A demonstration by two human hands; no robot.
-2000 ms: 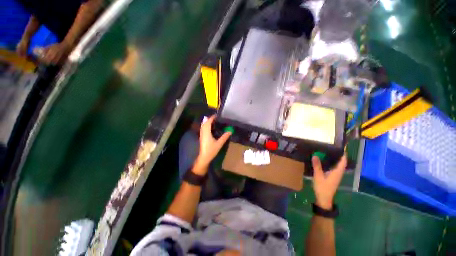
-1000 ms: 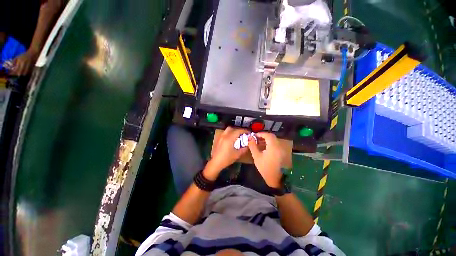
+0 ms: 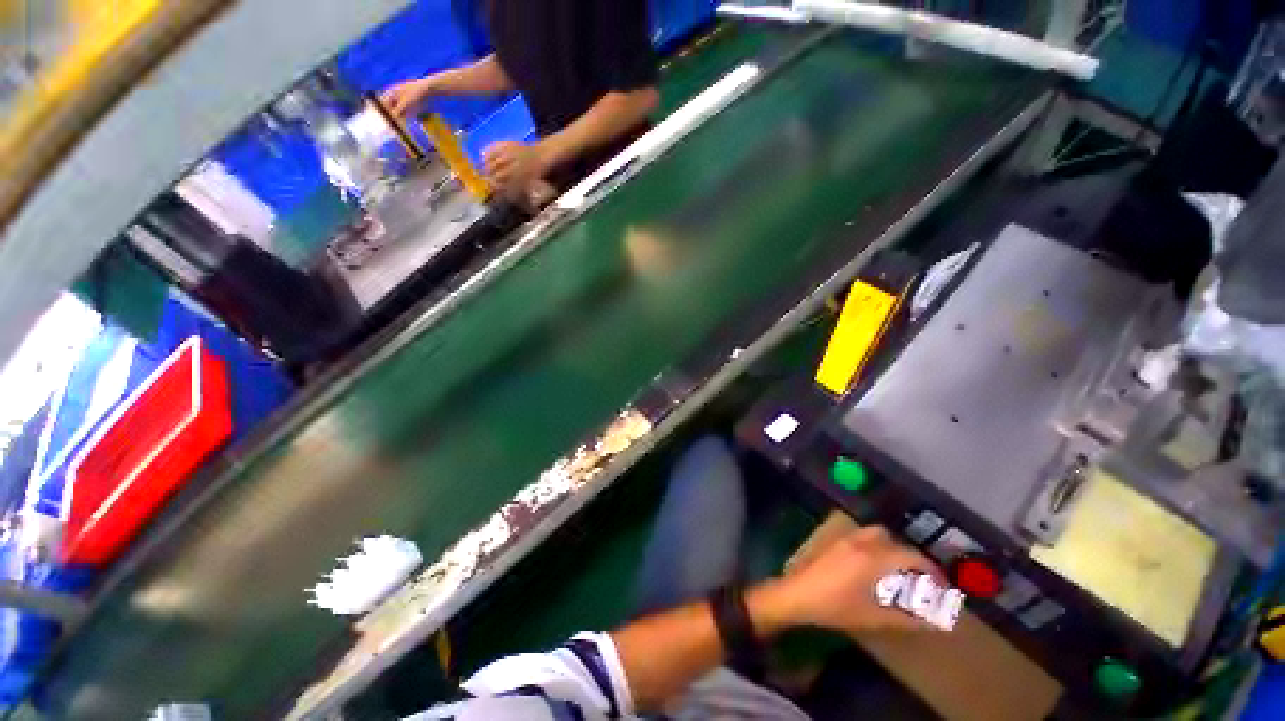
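Observation:
My left hand (image 3: 843,580) reaches in from the lower left, over the brown cardboard pad (image 3: 972,673) in front of the machine's black panel. Its fingers are closed on a small group of white plastic parts (image 3: 920,599), just below the red emergency stop button (image 3: 977,576). The fingertips are blurred and partly hidden by the parts. My right hand is not in view. A spiky white part cluster (image 3: 364,575) lies on the green conveyor belt (image 3: 507,409) near its worn edge.
The green start buttons (image 3: 848,473) flank the panel. A yellow sensor bar (image 3: 858,335) stands left of the grey machine bed (image 3: 986,359). A pale yellow sheet (image 3: 1132,554) lies on the bed. Across the belt are another person's hands (image 3: 516,169) and a red tray (image 3: 148,451).
The view has swung left towards the belt. My hands went from the start buttons to the white parts; now only my left hand shows, and the right has left the picture.

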